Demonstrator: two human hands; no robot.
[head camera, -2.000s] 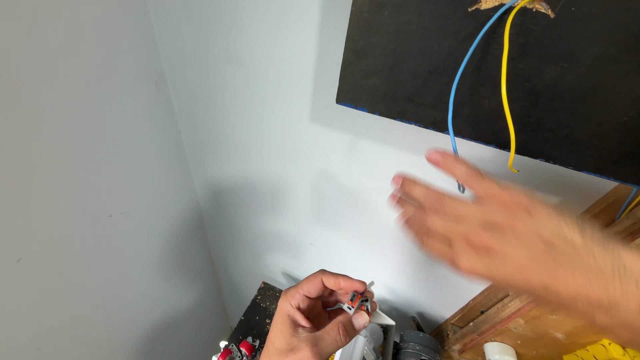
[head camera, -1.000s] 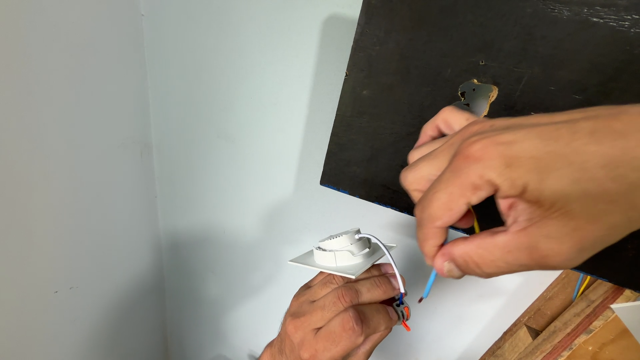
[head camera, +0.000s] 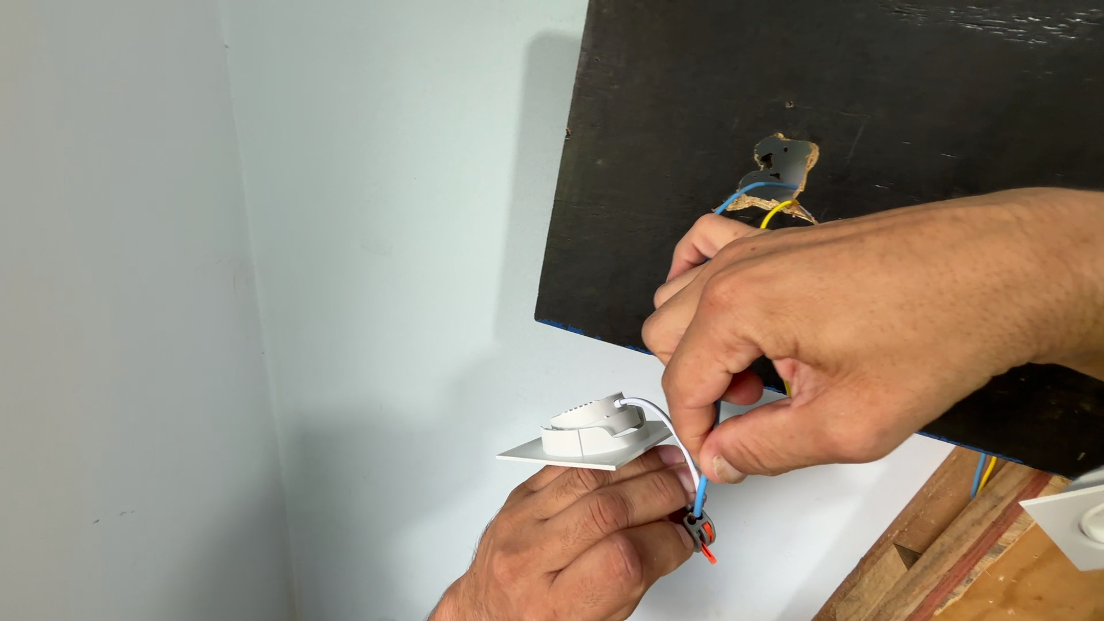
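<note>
My left hand, low in the view, holds a grey lever wire connector with orange levers at its fingertips. A white square recessed spotlight rests on the back of its fingers, and a white cable curves from it down to the connector. Between thumb and forefinger, my right hand pinches a blue wire, whose lower end meets the top of the connector. How deep it sits inside cannot be told. A yellow wire passes behind the right hand.
Both wires come from a ragged hole in a black panel. Pale walls meet in a corner at the left. Wooden boards, more blue and yellow wires and another white fitting lie lower right.
My right hand, holding no wire two seconds ago, has taken hold of the blue wire. One second ago the wire's end was apart from the connector; now they meet. The spotlight has come into view.
</note>
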